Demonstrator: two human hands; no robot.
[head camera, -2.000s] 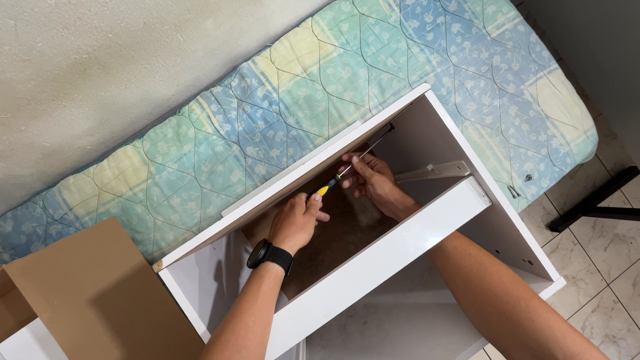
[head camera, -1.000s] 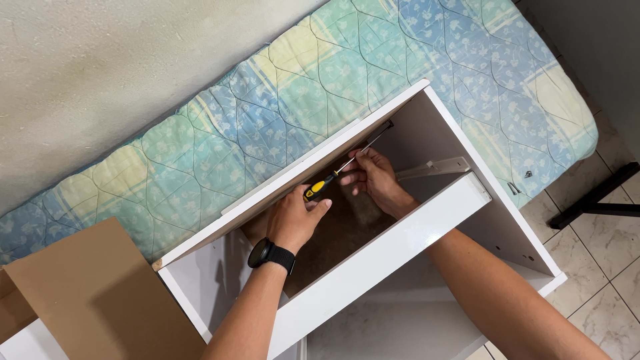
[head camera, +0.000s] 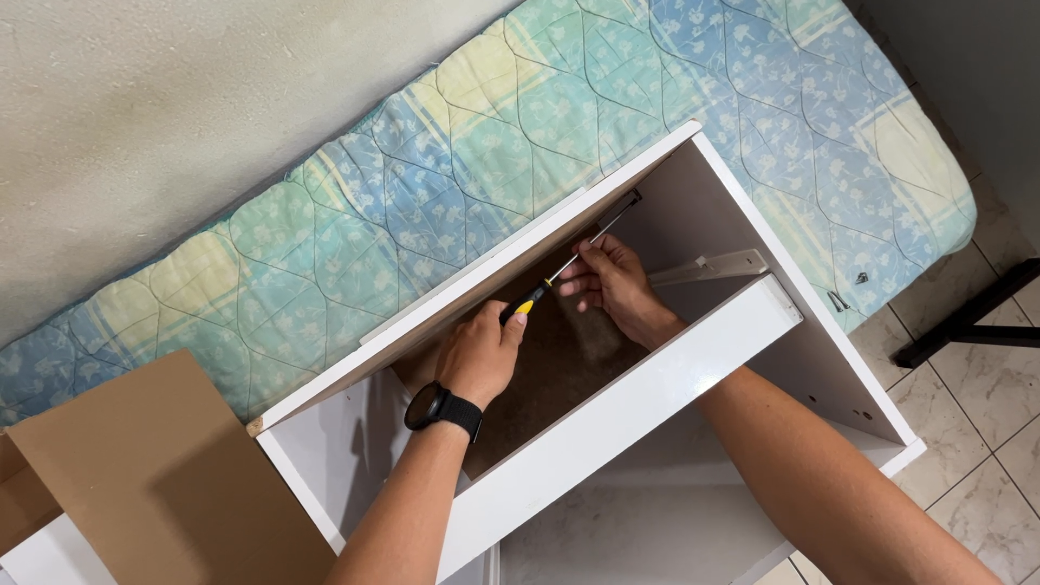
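My left hand (head camera: 485, 351), with a black watch on its wrist, grips the black and yellow handle of a screwdriver (head camera: 526, 303). The long steel shaft slants up and right to a small dark metal bracket (head camera: 635, 197) in the inner corner of a white cabinet (head camera: 812, 292). My right hand (head camera: 605, 280) holds the shaft midway between thumb and fingers, its forearm passing under the white cross rail (head camera: 617, 422). Whether the tip sits in a screw cannot be told. A pale drawer runner (head camera: 715, 266) is on the inner side panel beyond my right hand.
A mattress with a quilted floral cover (head camera: 341, 244) lies behind the cabinet. Several small screws (head camera: 838, 301) rest near its right end. Brown cardboard (head camera: 162, 479) is at lower left. A black metal leg (head camera: 967, 317) stands on the tiled floor at right.
My left hand's fingers have shifted around the screwdriver handle. My right hand stays at the shaft, and the cabinet has not plainly moved.
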